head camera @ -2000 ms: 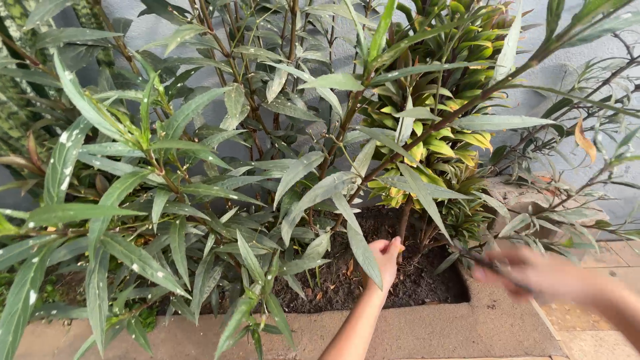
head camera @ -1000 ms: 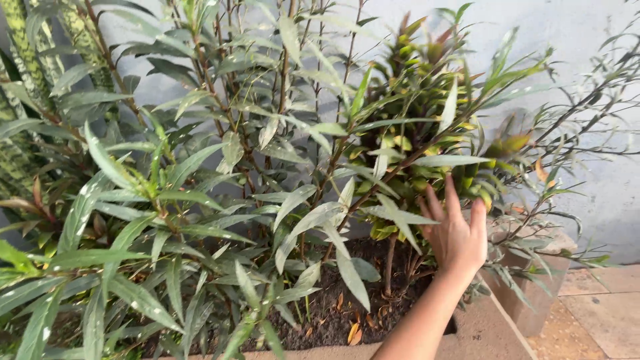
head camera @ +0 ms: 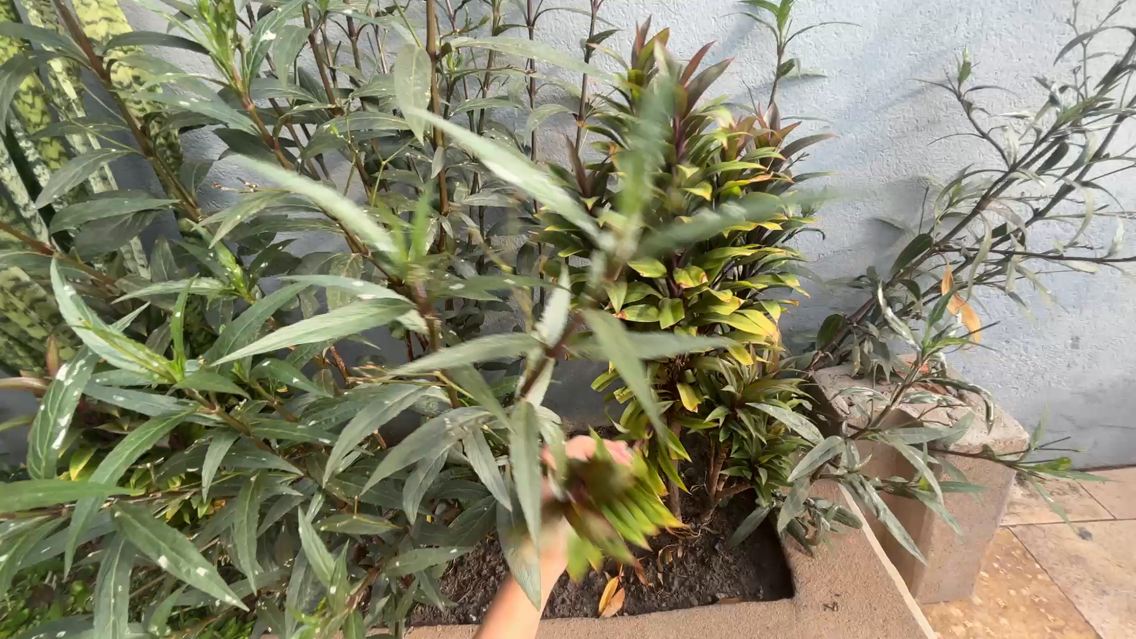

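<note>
My left hand [head camera: 559,484] reaches up from the bottom middle, blurred and partly covered by long leaves. Its fingers are closed on a leafy sprig [head camera: 617,506] with yellow-green and reddish leaves, held low over the dark soil [head camera: 737,559]. Behind it stands a bushy shrub [head camera: 701,257] with green, yellow and dark red leaves, close to the wall. A plant with long narrow leaves [head camera: 328,324] fills the left and middle, and one branch of it crosses in front of my hand. My right hand is out of the frame.
A concrete planter edge [head camera: 852,577] borders the soil, with a concrete block [head camera: 950,506] at its right. A thin-leaved branch [head camera: 1003,204] spreads before the grey wall [head camera: 870,106]. Fallen orange leaves [head camera: 611,596] lie on the soil. Stone paving [head camera: 1056,568] is at lower right.
My left hand has come down and left from the shrub, where its fingers were spread, and now grips a sprig. My right hand, seen blurred with a dark tool two seconds ago, has left view.
</note>
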